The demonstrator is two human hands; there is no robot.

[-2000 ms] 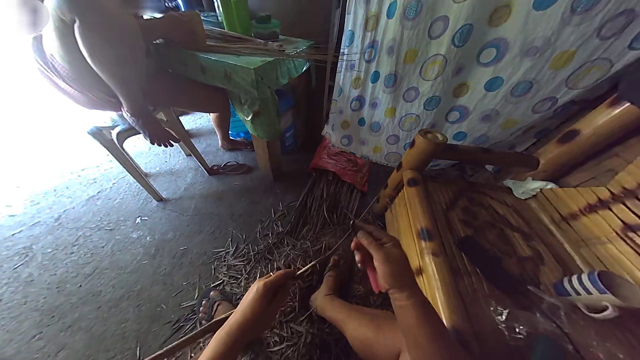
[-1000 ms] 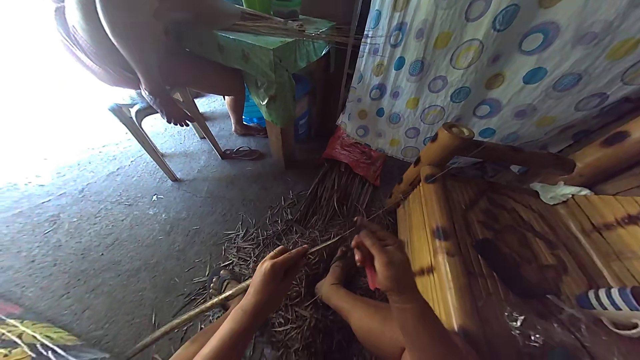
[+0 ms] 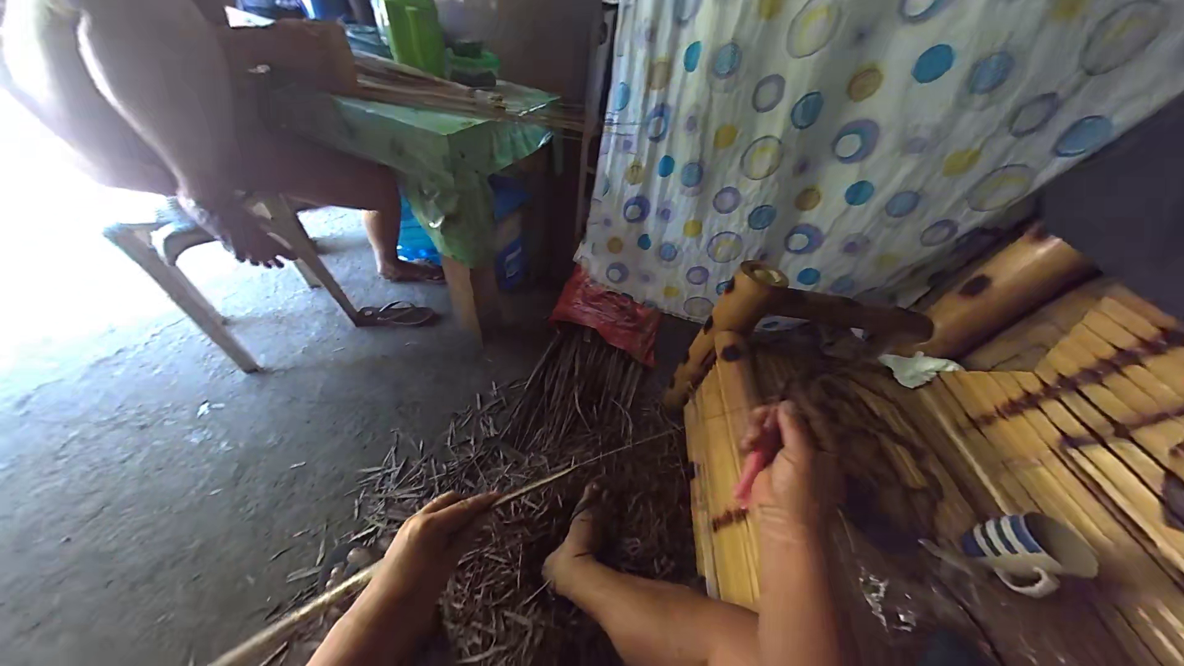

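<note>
My left hand (image 3: 435, 536) is closed around a long thin pale stick (image 3: 301, 615), perhaps a palm midrib, whose tapering tip reaches right toward the bamboo bench. My right hand (image 3: 782, 462) grips a red-handled tool (image 3: 754, 472) beside the bench's front edge, apart from the stick; the tool's blade or tip cannot be made out. Brown shavings (image 3: 499, 583) lie heaped on the floor under both hands and around my bare foot (image 3: 583, 536). Behind them a bundle of dark sticks (image 3: 583, 384) pokes out of a red plastic bag (image 3: 606, 314).
The bamboo bench (image 3: 721, 435) on the right bears a striped mug (image 3: 1027, 550) and a white cloth (image 3: 916, 368). At the back left a person (image 3: 213, 120) sits on a plastic chair (image 3: 176, 277) by a green-covered table (image 3: 444, 129) with sticks. A dotted curtain (image 3: 786, 166) hangs behind.
My right hand has moved right, away from my left hand and the stick, with the red-handled tool still in it. My left hand keeps its hold on the stick.
</note>
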